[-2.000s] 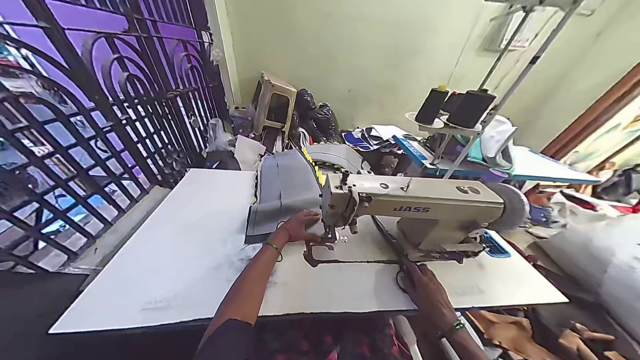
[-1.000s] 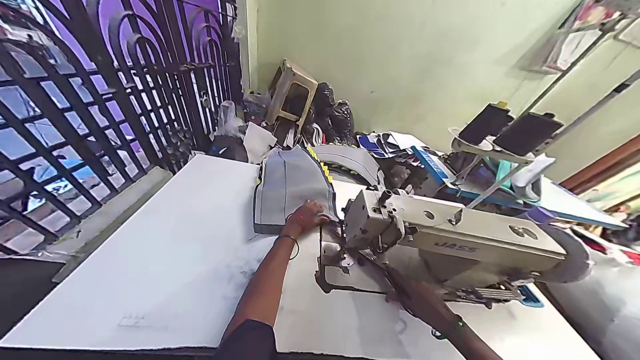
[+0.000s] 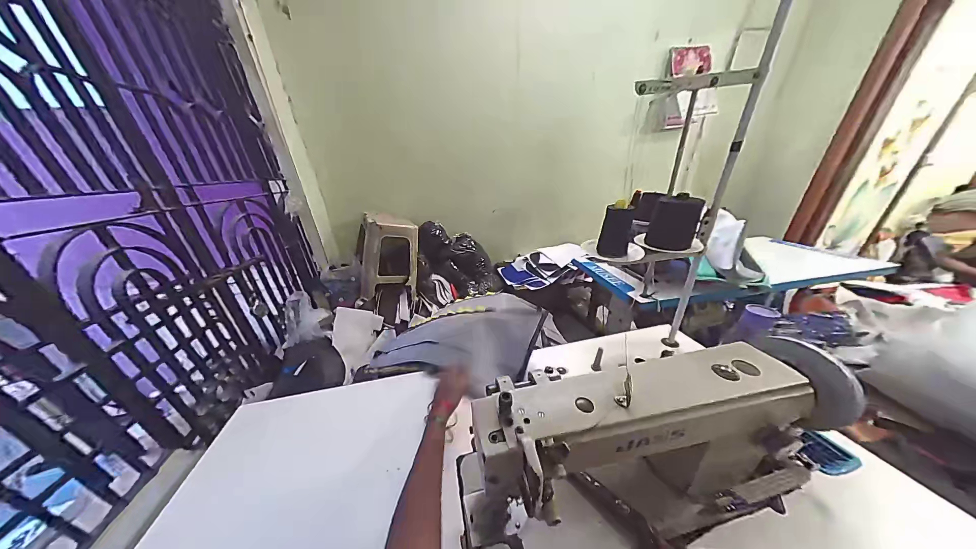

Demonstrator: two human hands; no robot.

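Observation:
My left hand (image 3: 451,383) reaches to the back edge of the white table, at the near edge of a grey fabric panel (image 3: 473,339) with yellow edging; blur hides whether its fingers grip it. Right of that hand stands an industrial sewing machine (image 3: 656,412), its needle end toward the left. Dark scissors (image 3: 614,507) lie slanting under the machine arm, partly cut off by the frame's bottom. Of my right hand no clear part shows; only a dark patch is seen at the lower edge by the scissors.
The white tabletop (image 3: 305,465) extends left of the machine. A thread stand (image 3: 724,160) with black thread cones (image 3: 669,221) rises behind it. Beyond are a plastic stool (image 3: 389,255), black bags (image 3: 467,259) and a second table (image 3: 816,263). A metal grille (image 3: 152,290) is at left.
The grey panel has moved from beside the needle end to behind the table's back edge, and my left hand has moved away with it. The view has tilted up.

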